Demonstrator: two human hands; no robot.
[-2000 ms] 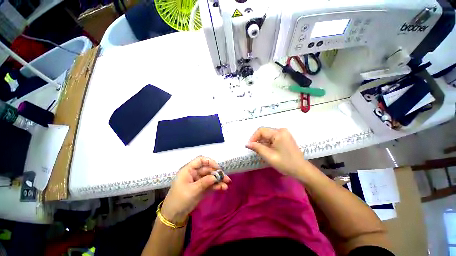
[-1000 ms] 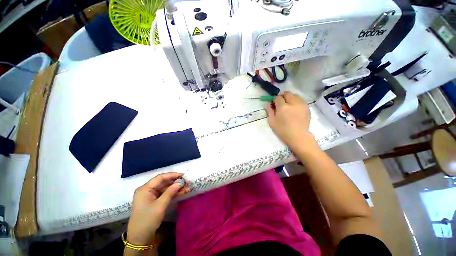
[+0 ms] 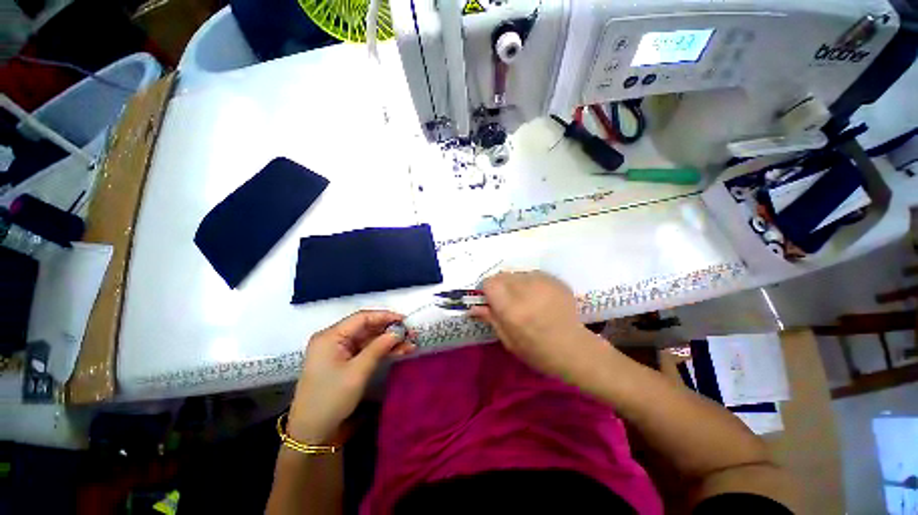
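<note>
My left hand (image 3: 347, 367) holds a small round metal bobbin (image 3: 398, 330) in its fingertips at the table's front edge. A fine thread (image 3: 423, 309) runs from it towards the snips. My right hand (image 3: 533, 314) holds the thread snips (image 3: 460, 299), whose metal blades point left at the thread. The blades look nearly closed. A navy piece (image 3: 367, 262) lies flat just behind the hands. A second navy piece (image 3: 262, 219) with a slanted corner lies to its left. The presser foot and needle area (image 3: 471, 159) has no fabric under it.
The white sewing machine (image 3: 695, 55) stands at the back right. A green-handled tool (image 3: 659, 175), a black-handled tool (image 3: 594, 144) and scissors (image 3: 626, 121) lie beside its head. A parts tray (image 3: 876, 216) is at the right end. A carton (image 3: 815, 387) with white sheets stands at lower right.
My right hand has taken the snips from beside the green tool and brought them left, close to my left hand. The green tool lies shifted right. The camera view has also shifted.
</note>
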